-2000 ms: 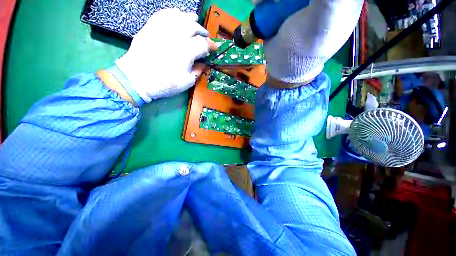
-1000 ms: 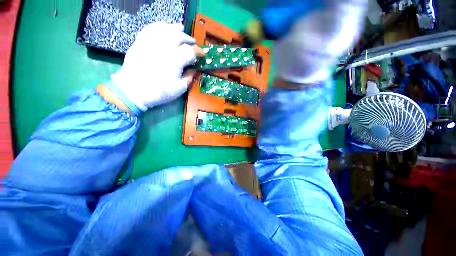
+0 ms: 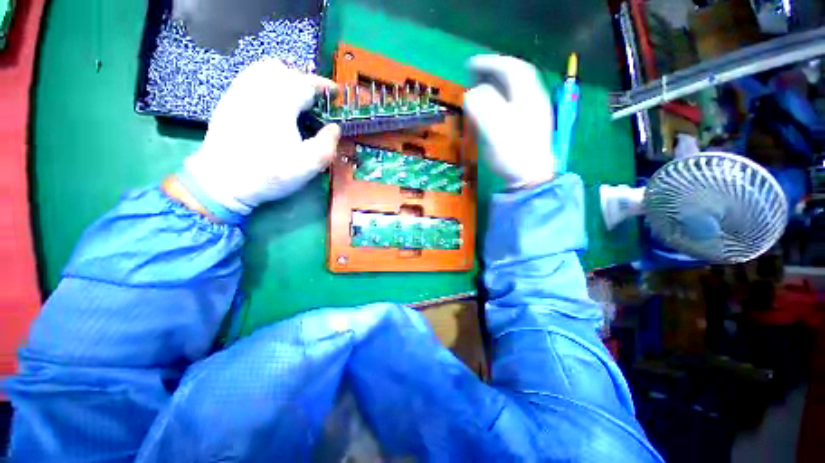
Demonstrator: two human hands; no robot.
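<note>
My left hand [image 3: 262,131], in a white glove, grips the left end of a green circuit board module [image 3: 384,113]. The module is tilted on its side above the top slot of the orange fixture [image 3: 339,244], with upright pins and a dark ribbed edge showing. Two more green boards lie face up in the fixture, in the middle slot [image 3: 407,169] and the lower slot [image 3: 407,231]. My right hand [image 3: 516,118], also gloved, is just right of the fixture, with no tool visible in it and fingers slightly bent, not touching the module.
A black tray [image 3: 143,86] of silvery screws stands behind my left hand. A slim light-blue tool with a yellow tip [image 3: 566,113] is beside my right hand. A white fan [image 3: 715,208] is at the right. A red mat [image 3: 25,199] runs along the left edge.
My right hand has let go of the blue electric screwdriver, which is out of view, and moved down beside the fixture. My left hand has tilted the top board up from lying face up.
</note>
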